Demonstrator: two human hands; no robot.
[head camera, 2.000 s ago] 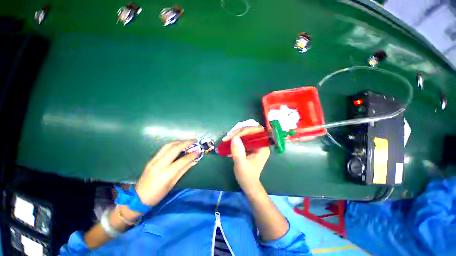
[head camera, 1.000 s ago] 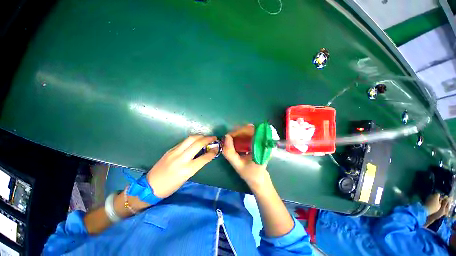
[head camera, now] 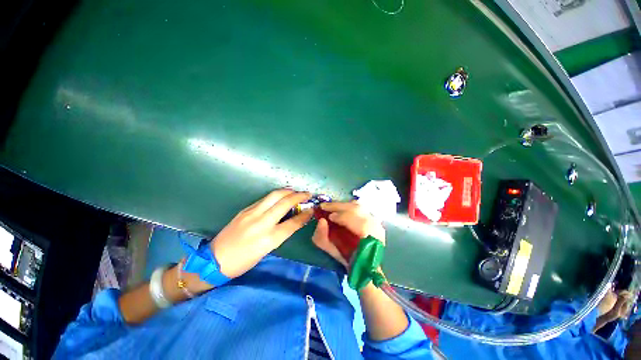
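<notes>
My left hand [head camera: 256, 228] holds a small round electronic assembly [head camera: 303, 207] between its fingertips, close above the green bench. My right hand [head camera: 346, 228] grips the dark-red glue syringe [head camera: 342, 240] with its front end down at the assembly. The tip is hidden by my fingers. The green adapter head [head camera: 366, 263] sits on the syringe's back end, tilted toward my right forearm. The clear air hose [head camera: 492, 339] runs from it in a wide loop to the right. A white crumpled wiping paper [head camera: 378, 197] lies just beyond my right hand.
A red tray [head camera: 467, 219] holds white tissue. The black dispenser controller [head camera: 535, 225] stands right of it. Several assemblies, one here [head camera: 456, 83], lie spaced along the green bench [head camera: 211, 91]. Dark trays [head camera: 28, 271] are lower left. Another person's blue sleeve [head camera: 562, 320] and hands are lower right.
The syringe has swung so its green head points down toward my forearm. The hose now loops below the controller instead of crossing it. The white paper is more exposed. The left hand still holds the assembly.
</notes>
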